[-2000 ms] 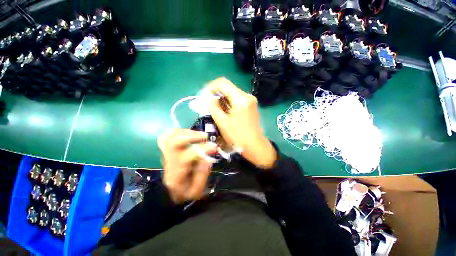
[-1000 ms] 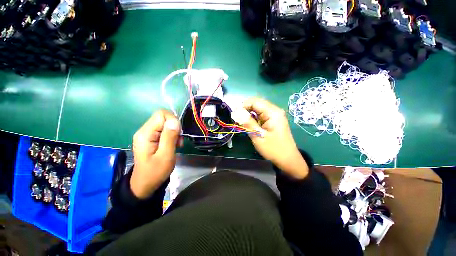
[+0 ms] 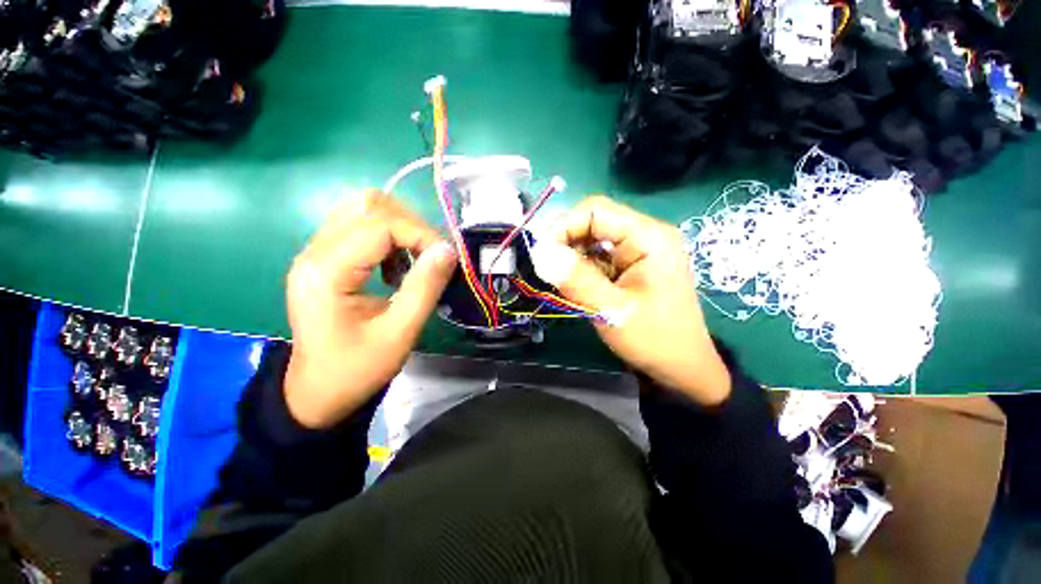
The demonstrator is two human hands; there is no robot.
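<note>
The round black base housing [image 3: 462,306] lies at the green bench's front edge. Its white bracket [image 3: 493,194] points away from me. Red, orange and yellow wires [image 3: 441,148] rise from the housing and run up past the bracket to a white plug [image 3: 435,84]. A shorter dark red lead ends in another white plug [image 3: 557,184]. My left hand [image 3: 363,299] is at the housing's left rim, thumb and forefinger nearly together; what lies between them cannot be told. My right hand [image 3: 642,299] is at the right rim, its fingers on a bundle of coloured wires [image 3: 559,302].
Black camera heads with silvery tops stand at the back right [image 3: 799,103] and back left [image 3: 126,80]. A pile of white rings [image 3: 856,274] lies right of the work. Below the bench are a blue bin [image 3: 211,399] at left and a cardboard box [image 3: 947,456] at right.
Since one second ago, my left hand has moved right and up over the housing's left rim. The red lead now stands up to the right. My right hand still has the wire bundle.
</note>
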